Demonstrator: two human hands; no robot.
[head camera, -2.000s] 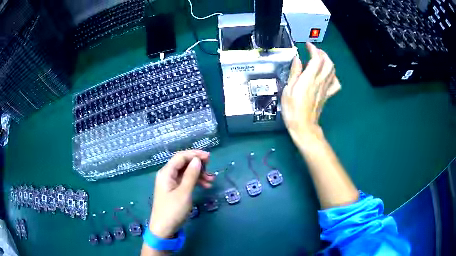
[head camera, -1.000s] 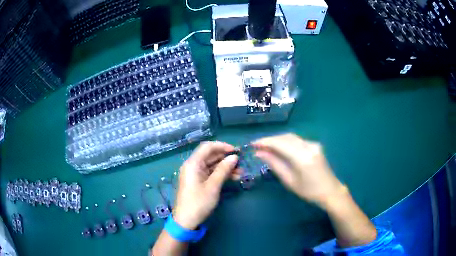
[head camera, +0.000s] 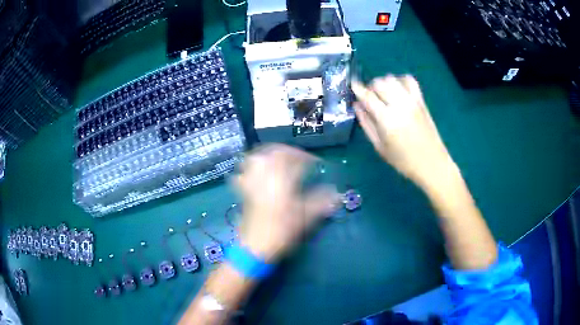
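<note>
A row of small purplish modules with thin wire tails (head camera: 189, 262) lies on the green mat in front of me. One module (head camera: 352, 199) lies at the right end of the row. My left hand (head camera: 276, 197), with a blue wrist band, is blurred above the right part of the row and hides some modules; I cannot tell what its fingers hold. My right hand (head camera: 395, 120) is raised beside the right side of the white feeder box (head camera: 267, 95), with its fingertips blurred near the box; whether it holds something is not clear.
Clear trays with black parts (head camera: 159, 127) stand left of the feeder. Circuit boards (head camera: 54, 244) lie at far left. A black phone-like rectangle (head camera: 185, 28) and a box with a red switch (head camera: 369, 14) are behind. Black trays (head camera: 496, 51) stand at back right.
My hands were together above the row a second ago and have parted. My right hand has moved up to the feeder's right side. The left stays over the row, and the view has shifted slightly.
</note>
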